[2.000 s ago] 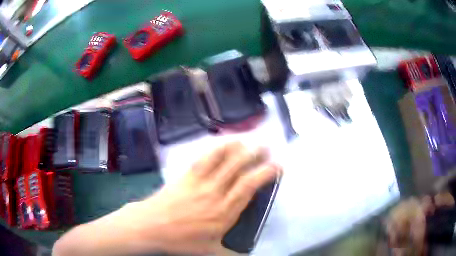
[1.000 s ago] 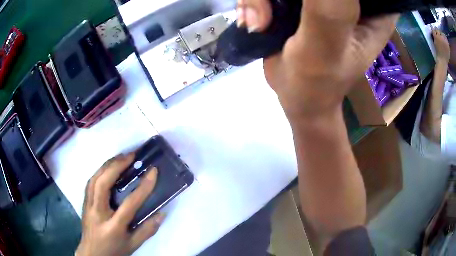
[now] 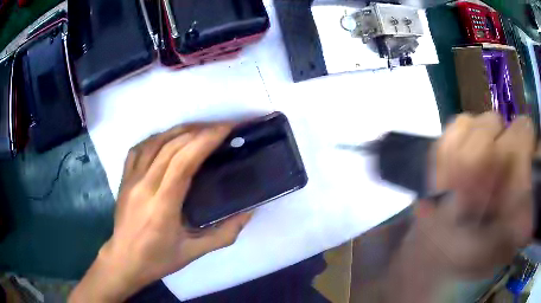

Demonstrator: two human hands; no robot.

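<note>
A portable radio (image 3: 255, 171) lies on the white work sheet (image 3: 332, 207), its glossy black back up. My left hand (image 3: 172, 183) grips it from the left, fingers over the top edge and thumb along the lower edge. My right hand (image 3: 480, 177), blurred, holds the black electric screwdriver (image 3: 406, 160) at the right. Its thin bit points left toward the radio, apart from it. Whether a screw is on the bit cannot be told.
The screw feeder (image 3: 394, 26) stands behind the sheet. Waiting radios (image 3: 47, 89) stand in a row at the upper left. At the right are a battery carton (image 3: 471, 77) with purple cells and a red radio (image 3: 480, 23). Another carton (image 3: 335, 272) shows below the bench edge.
My right hand has moved the screwdriver from the feeder down and to the right of the radio. My left hand still holds the radio, which is turned to a flatter angle.
</note>
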